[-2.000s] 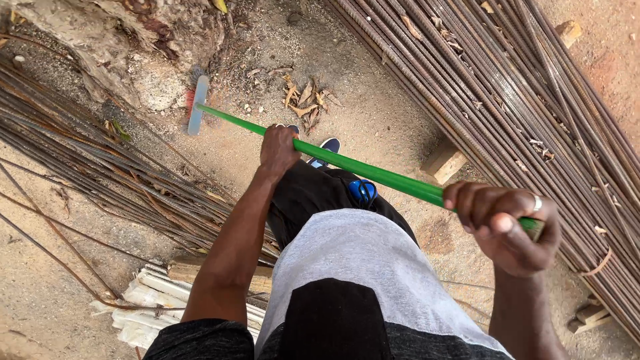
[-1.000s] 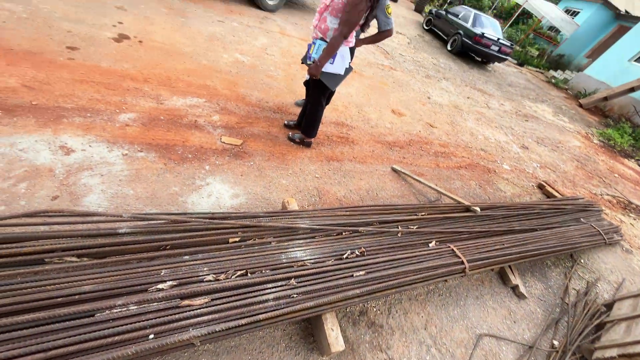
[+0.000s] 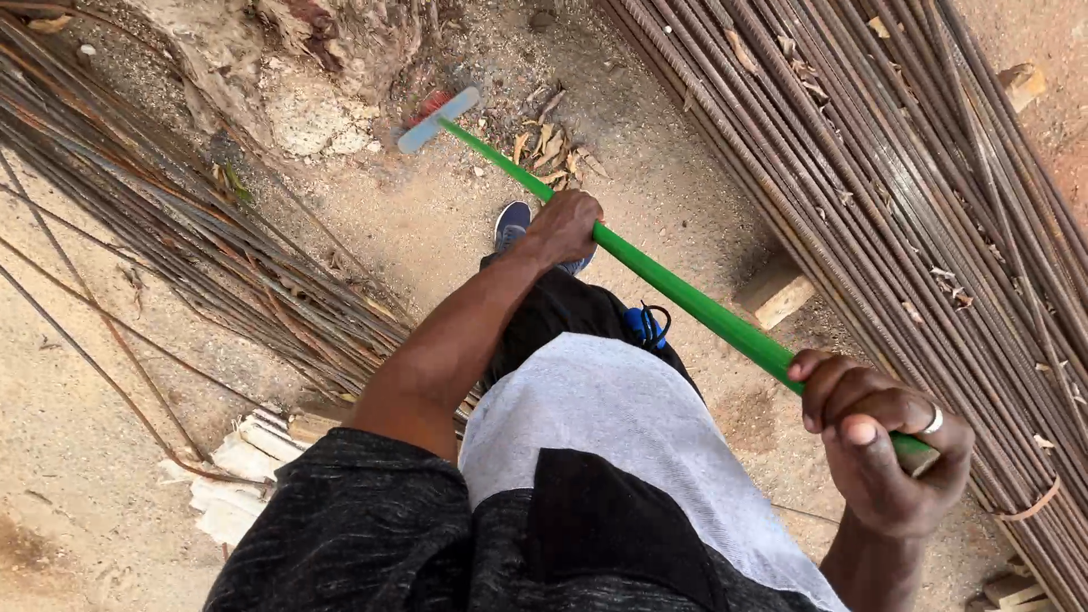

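A push broom with a green handle [image 3: 680, 285] slants across the view from lower right to upper left. My left hand [image 3: 568, 226] is closed around the middle of the handle. Near its top end, my right hand [image 3: 884, 438], with a ring on one finger, grips the handle. The broom head [image 3: 439, 120], pale blue-grey with red bristles, is at the ground beside the base of a rough trunk or rock. Dry leaves [image 3: 551, 153] lie just right of the head. Part of the bristles is hidden under the head.
Bundled ribbed steel rebar [image 3: 858, 195] lies along the right, raised on wooden blocks [image 3: 775, 293]. Thinner, rusty rods [image 3: 170, 204] spread over the left, some bent and sticking out. White ridged pieces [image 3: 246, 467] lie at lower left. My shoe [image 3: 512, 223] stands on the sandy ground between the bundles.
One second ago the view faced the rebar, a standing person and a parked car; now it looks down again. Compared with two seconds ago, the broom head is nearer the dry leaves.
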